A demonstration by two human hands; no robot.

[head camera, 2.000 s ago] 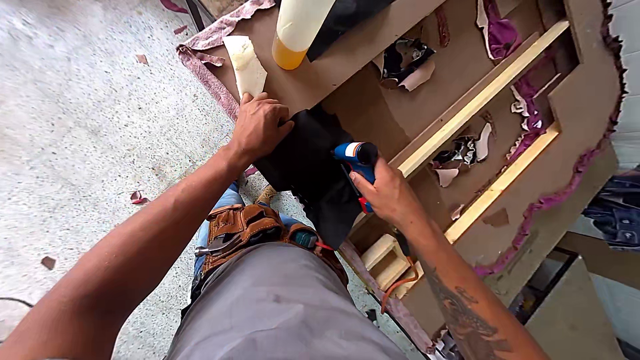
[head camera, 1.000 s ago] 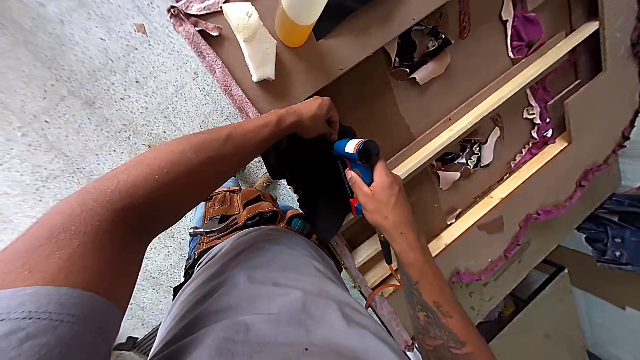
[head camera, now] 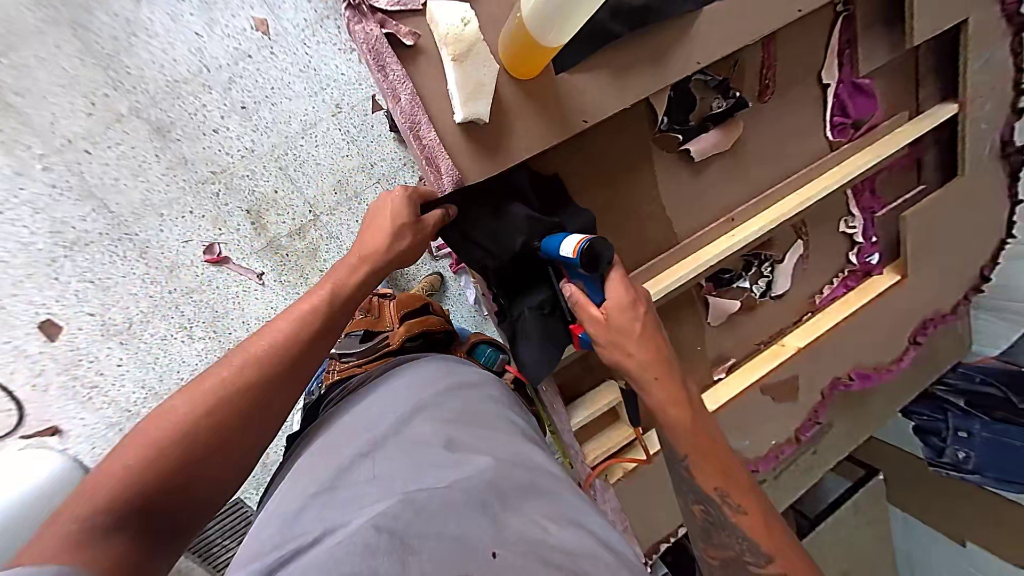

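Observation:
My left hand (head camera: 402, 230) pinches the upper left corner of a black fabric piece (head camera: 512, 232) at the edge of an upturned furniture frame with brown board panels (head camera: 576, 96). In my right hand (head camera: 616, 320) is a blue pneumatic staple gun (head camera: 580, 268), held by its grip over the fabric's right part; its nose is hidden. An orange air hose (head camera: 612, 464) hangs below that hand. Pink fabric (head camera: 404, 104) wraps the frame's left edge.
A bottle of yellow liquid (head camera: 532, 40) and a foam piece (head camera: 464, 64) rest on the board. Wooden slats (head camera: 808, 192) cross the frame's opening, with torn black and purple fabric scraps (head camera: 704, 104) around them. Speckled floor (head camera: 160, 160) lies left.
My left hand has moved left from beside the staple gun to the fabric's corner, which now lies stretched toward the frame's edge. The staple gun stays in my right hand.

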